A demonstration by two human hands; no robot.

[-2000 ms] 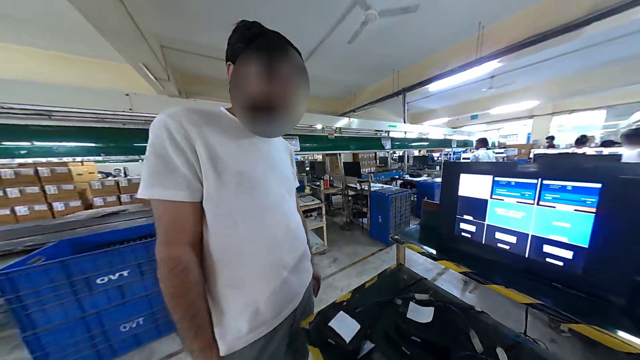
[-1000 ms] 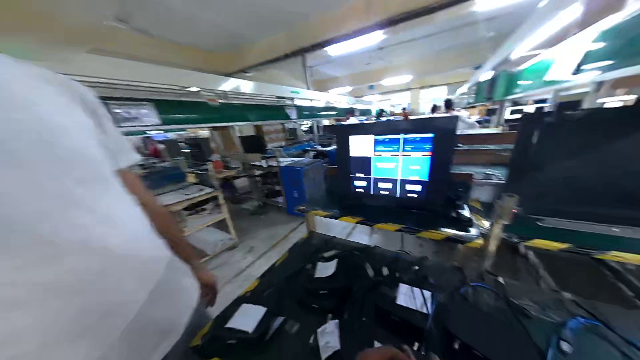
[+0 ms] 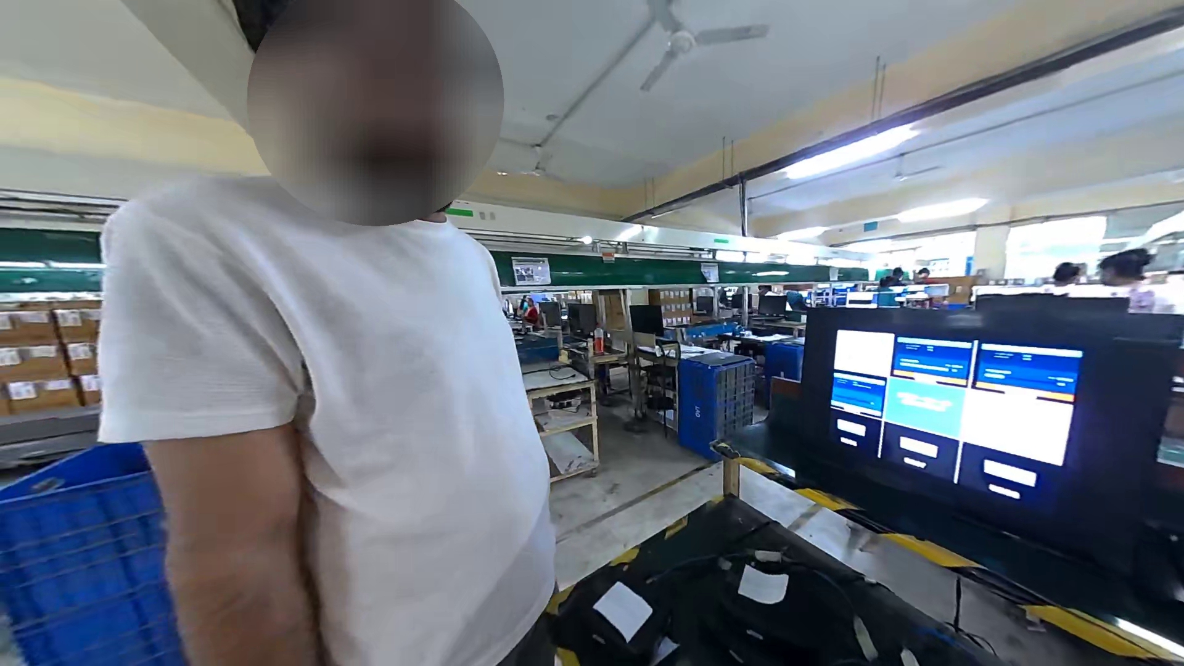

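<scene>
Neither my left hand nor my right hand shows in the head view now. Nearest to me on the left stands a person in a white T-shirt (image 3: 407, 398), with one bare arm hanging down. Beside this person, at the bottom, is a dark table with yellow-and-black edge tape (image 3: 677, 527). Coiled black cables (image 3: 786, 615) lie on it, with a white paper slip (image 3: 764, 585) and another white slip (image 3: 622, 610) on top. At the right, a large screen (image 3: 1017, 407) is lit with white and blue panels.
A blue plastic crate (image 3: 83, 555) stands at the lower left, with stacked cardboard boxes (image 3: 32, 370) behind. A shelf rack (image 3: 566, 421) and a blue crate stack (image 3: 717, 402) stand beyond the table. Several people are in the far right background.
The view swung right, then back left. The person in white now fills more of the view than two seconds ago. Part of a hand at the bottom edge one second ago is out of view.
</scene>
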